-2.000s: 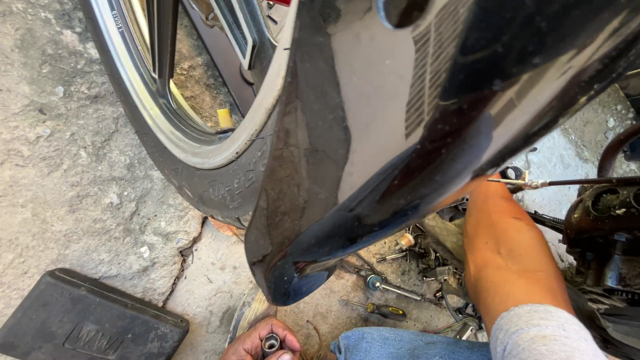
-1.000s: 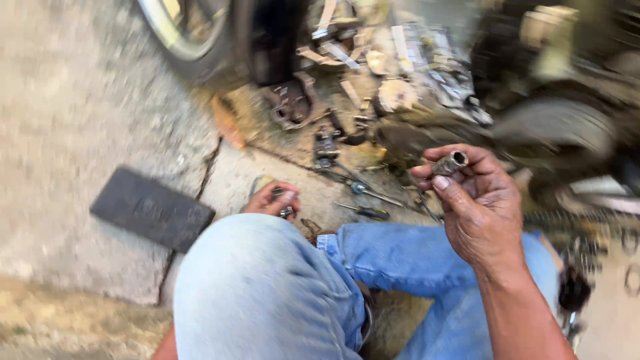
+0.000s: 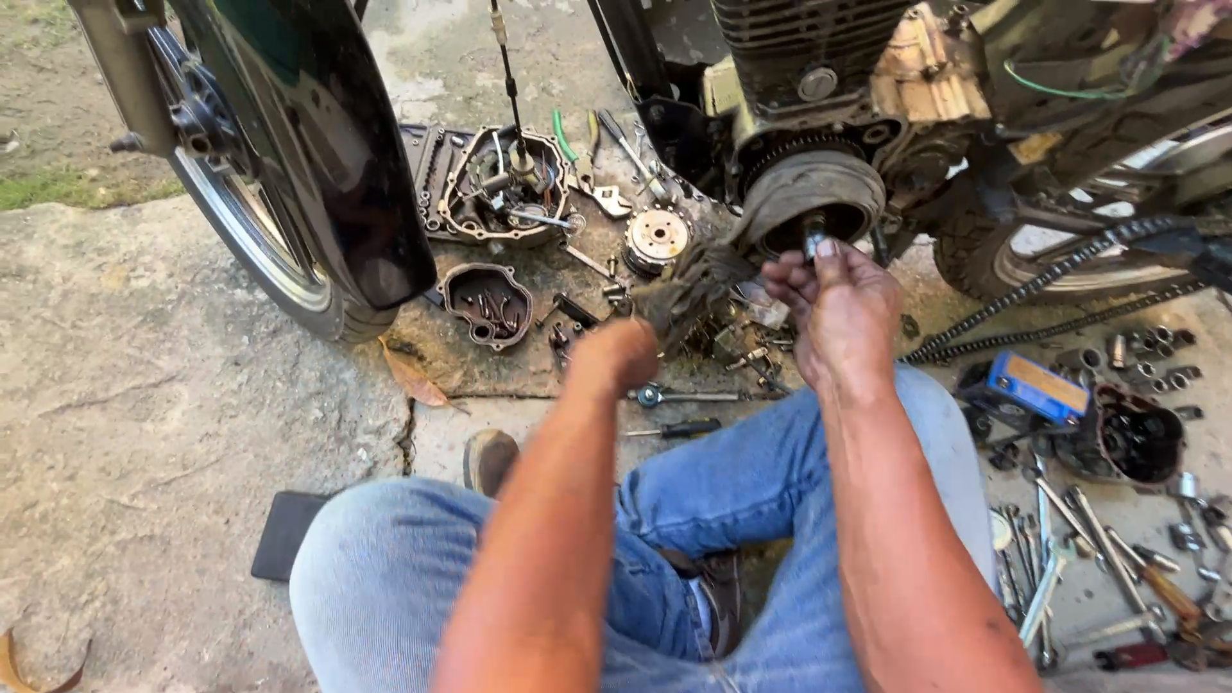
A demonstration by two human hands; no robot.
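My right hand pinches a metal socket at the centre of the round flywheel rotor on the motorcycle engine. A dirty cloth is wrapped around the rotor's rim and hangs down toward the left. At the cloth's lower end is my left hand, blurred, its fingers mostly hidden; it seems to grip the cloth. Below it on the ground lie a ratchet wrench and a screwdriver.
Left stands the front wheel with its black fender. Engine covers, a clutch basket and tools lie on the ground ahead. At right are the drive chain, sockets, wrenches and a blue box. A black case lies left.
The view has swung over to the engine. My right hand has brought the socket, held up a second ago, to the rotor's centre. My left hand has moved from beside my knee to the cloth.
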